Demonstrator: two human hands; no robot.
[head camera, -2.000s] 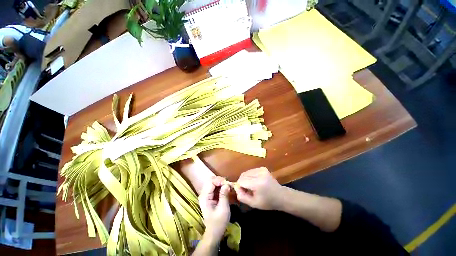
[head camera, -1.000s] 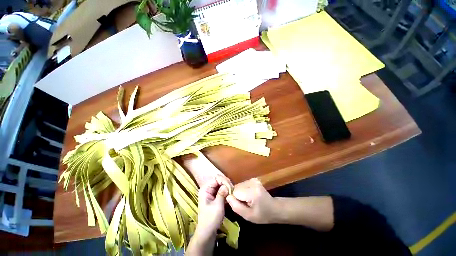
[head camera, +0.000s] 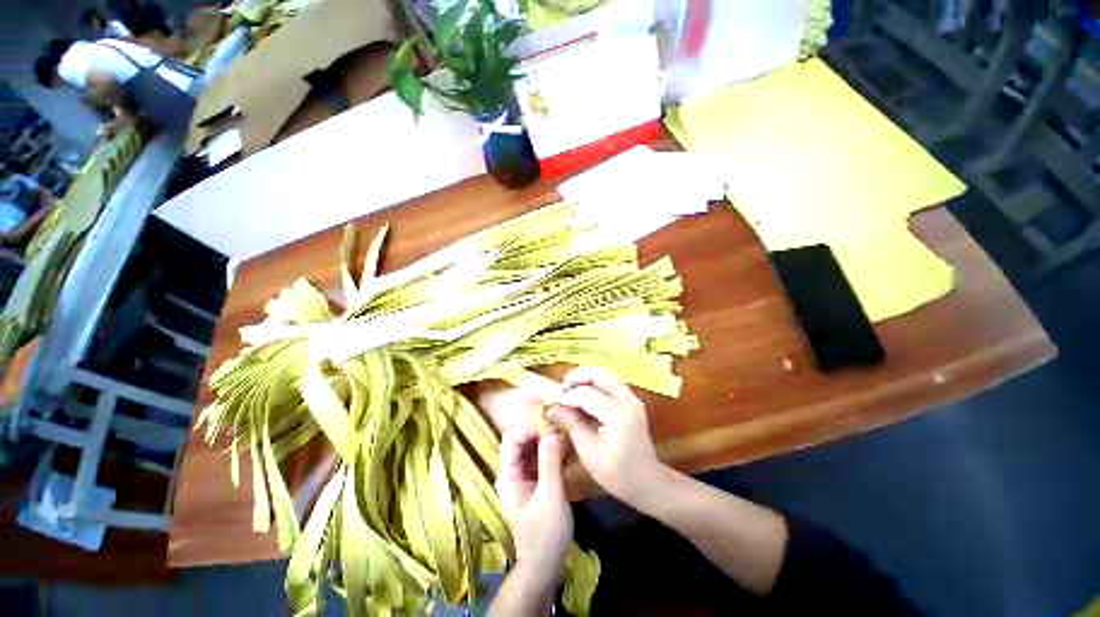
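A large fanned heap of narrow yellow strips (head camera: 422, 350) lies on the wood-grain desk, gathered at a pale band on its left part. My left hand (head camera: 534, 482) and my right hand (head camera: 607, 436) meet at the desk's front edge, just right of the heap. Their fingertips pinch a small yellowish strip end (head camera: 551, 419) between them. The rest of that strip is partly hidden by my hands. Several strips hang over the front edge beside my left wrist.
A black smartphone (head camera: 828, 306) lies on the edge of yellow sheet material (head camera: 832, 181) at right. White paper (head camera: 639, 191), a desk calendar (head camera: 591, 97) and a potted plant (head camera: 512, 154) stand or lie behind the heap. A low white screen (head camera: 326, 169) borders the far edge. A person bends at upper left.
The view has shifted, so the desk sits lower and further right. My right hand has risen and its fingers now reach over the strip end, close to the heap's edge.
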